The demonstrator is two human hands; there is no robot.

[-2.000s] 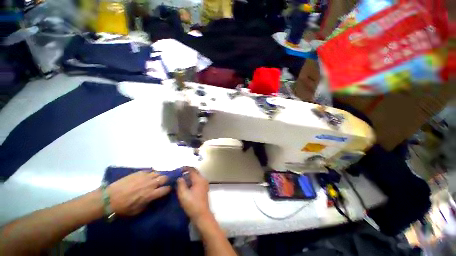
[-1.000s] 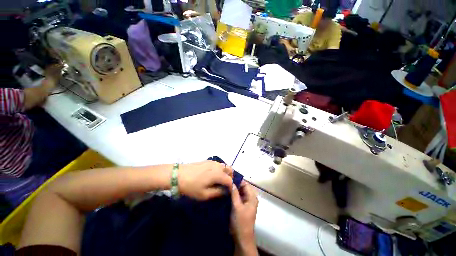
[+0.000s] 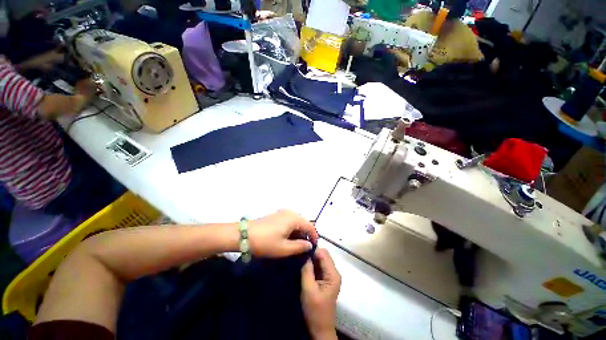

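Note:
My left hand [image 3: 282, 235], with a bead bracelet at the wrist, pinches the edge of a navy cut piece [image 3: 219, 299]. My right hand [image 3: 321, 287] pinches the same edge just beside and below it; the fingertips nearly touch. The piece hangs from both hands over the table's front edge toward my lap, and its lower part is cut off by the picture's rim. The hands are to the left of and nearer than the needle area of the cream sewing machine [image 3: 478, 192]. The fingers hide the pinched edge.
A flat navy panel [image 3: 242, 141] lies on the white table [image 3: 259, 189]. A yellow basket [image 3: 73, 255] stands at lower left. A smartphone [image 3: 495, 324] lies by the machine base. A person in a striped top [image 3: 30, 143] sits at a second machine [image 3: 143, 80].
The view has swung left since the oldest frame. The navy piece lay partly on the table then; now both hands hold its edge at the table's front, fingertips closer together.

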